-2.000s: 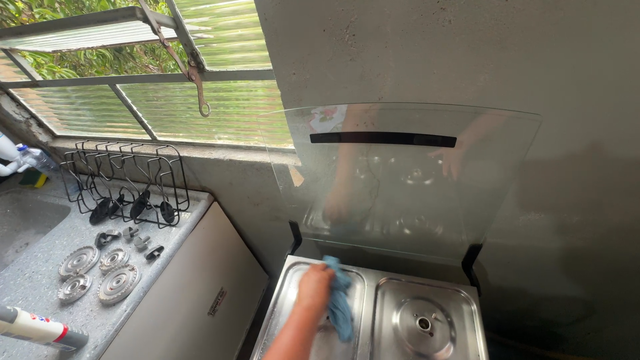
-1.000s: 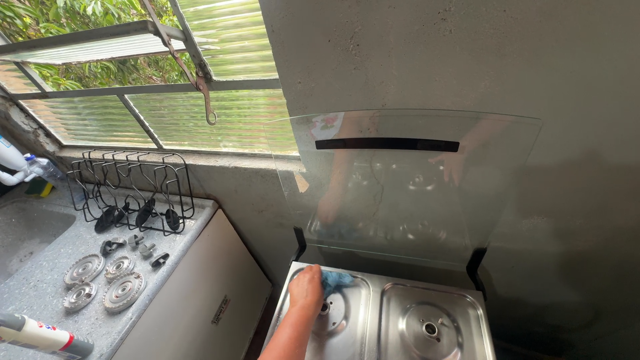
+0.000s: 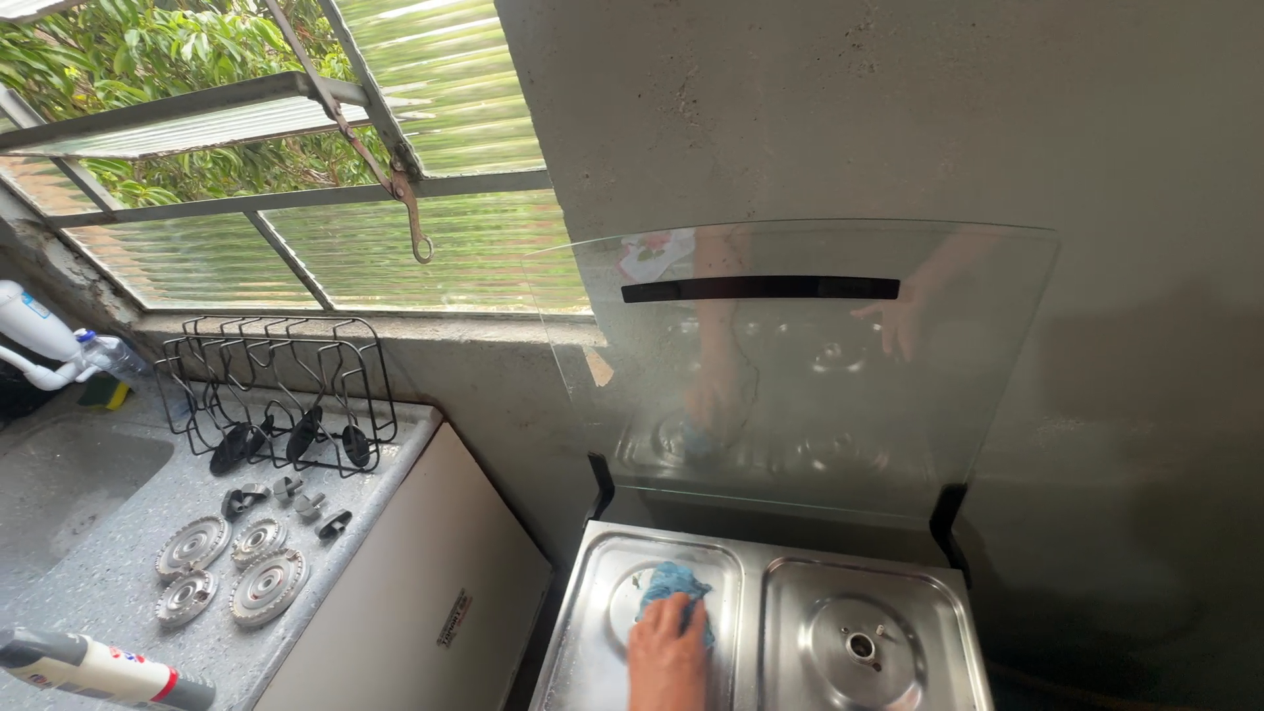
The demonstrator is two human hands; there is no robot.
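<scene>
My left hand [image 3: 670, 647] is shut on a crumpled blue cloth [image 3: 673, 591], which it presses on the left burner recess of a stainless steel cooktop [image 3: 752, 612]. My right hand is outside the view; a hand with spread fingers shows only as a reflection in the raised glass lid [image 3: 810, 395]. Bare burner fittings stand in the right recess. Round burner parts [image 3: 267, 588], control knobs [image 3: 334, 525] and black wire pan supports [image 3: 286, 395] are on the speckled counter at left, with black burner caps by the supports.
A spray can [image 3: 104, 671] lies at the counter's lower left, near the sink basin [image 3: 84, 494]. A white bottle [image 3: 35, 321] and a sponge [image 3: 104, 393] are behind the sink. Black hinges [image 3: 948, 528] hold the glass lid close to the wall, beside the metal-framed window.
My left hand and the cloth have moved about within the left recess, uncovering and covering its centre. The cloth was toward its upper right a second ago.
</scene>
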